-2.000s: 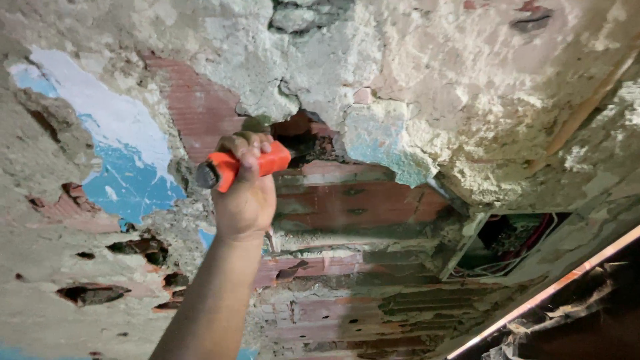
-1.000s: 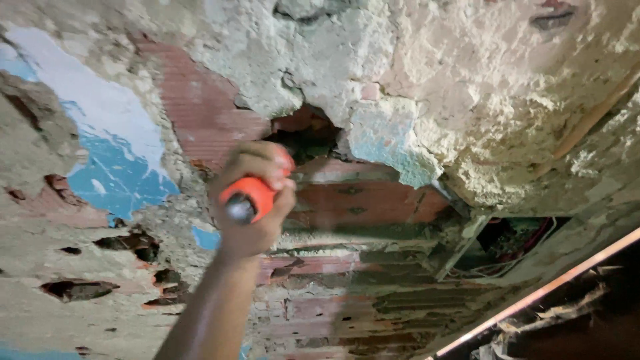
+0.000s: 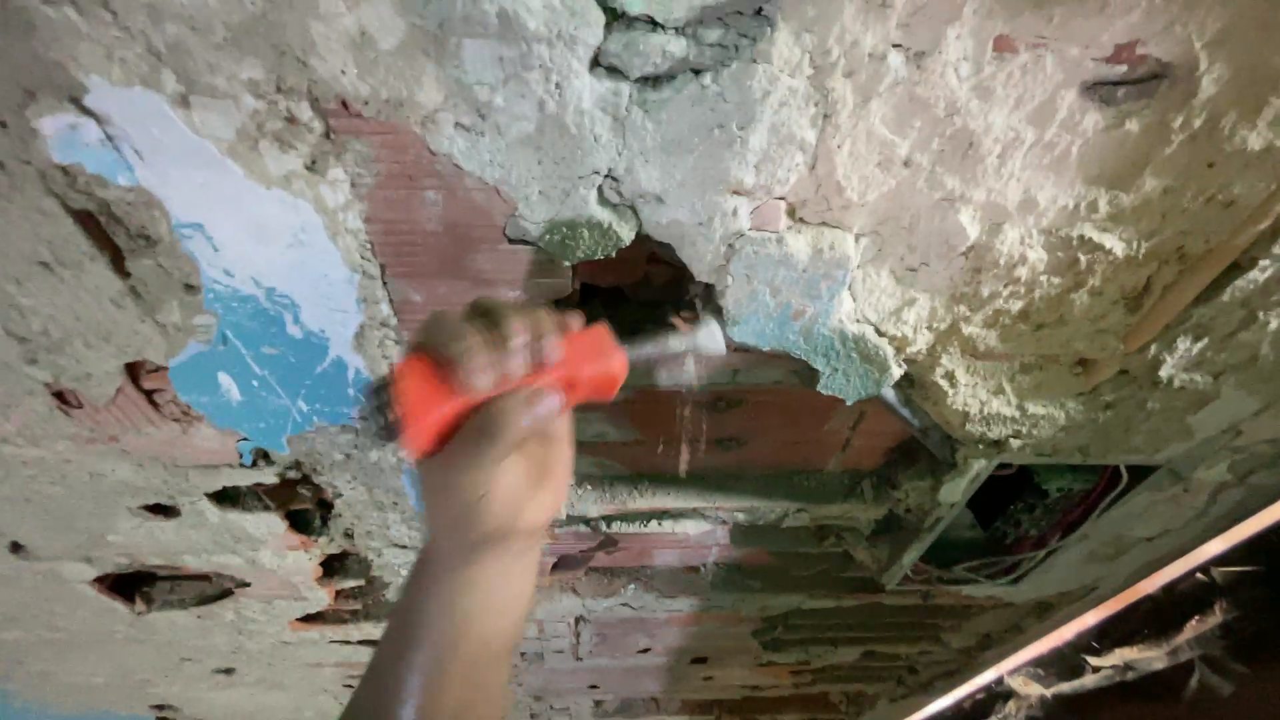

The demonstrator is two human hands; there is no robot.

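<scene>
My right hand point(image 3: 500, 400) is raised and closed round the thick orange handle point(image 3: 590, 365) of a hand tool with a dark butt end. A short, pale metal shaft point(image 3: 670, 345) points right from the handle, blurred, so its exact kind cannot be told. Its end lies at the lower edge of a dark, ragged hole point(image 3: 640, 285) in broken plaster and hollow red clay brick; whether it touches cannot be told. Faint pale streaks run down below the tip. Right of the hole, a plaster piece point(image 3: 800, 305) carries worn blue-green paint. My left hand is not in view.
Exposed ribbed brick point(image 3: 430, 220) and a patch of blue and white paint point(image 3: 260, 310) are at left, above several broken holes. A recessed box point(image 3: 1040, 515) with loose wires is at lower right, near a bright, slanted edge strip point(image 3: 1100, 615).
The tool has turned in my right hand: a second ago its butt faced the camera, and now its handle and shaft point right. The hand sits slightly lower than two seconds ago.
</scene>
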